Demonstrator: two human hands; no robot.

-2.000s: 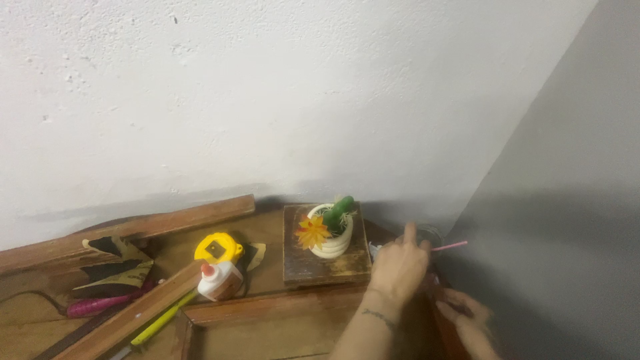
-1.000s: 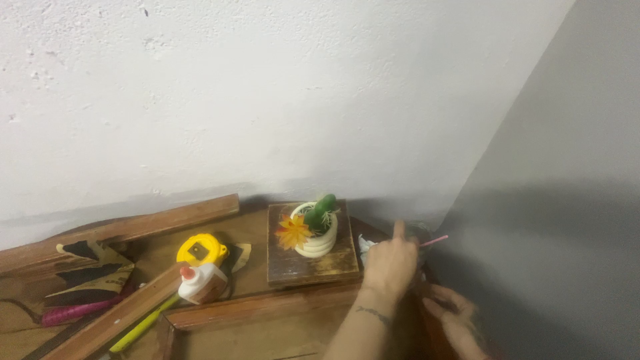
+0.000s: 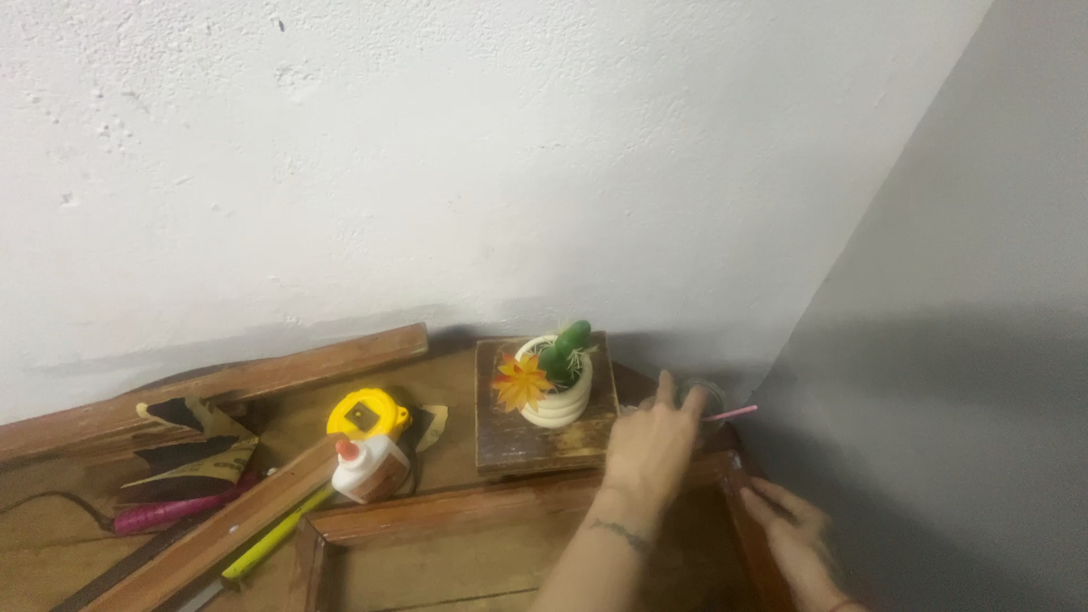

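My left hand (image 3: pixel 650 442) reaches across the far right corner of a brown wooden frame (image 3: pixel 459 508), fingers spread beside a clear round container (image 3: pixel 704 395). A thin pink stick (image 3: pixel 733 413) sticks out to the right by its fingertips; whether the hand grips anything is hidden. My right hand (image 3: pixel 790 531) rests its fingers on the frame's right side, near the corner. Left of my left hand, a white pot (image 3: pixel 557 406) with a green cactus (image 3: pixel 565 353) and an orange flower (image 3: pixel 520 382) stands on a worn square wooden block (image 3: pixel 544 450).
Left of the block lie a yellow tape measure (image 3: pixel 367 414), a white glue bottle (image 3: pixel 371 467), torn sandpaper (image 3: pixel 200 450), a magenta-handled tool (image 3: pixel 170 513) with a cord, a yellow-green handled tool (image 3: pixel 276 534) and wooden strips (image 3: pixel 297 371). A white wall rises behind; a grey wall stands right.
My right hand's fingers have shifted a little along the frame's right side. My left hand stays near the clear container, its fingers now more spread.
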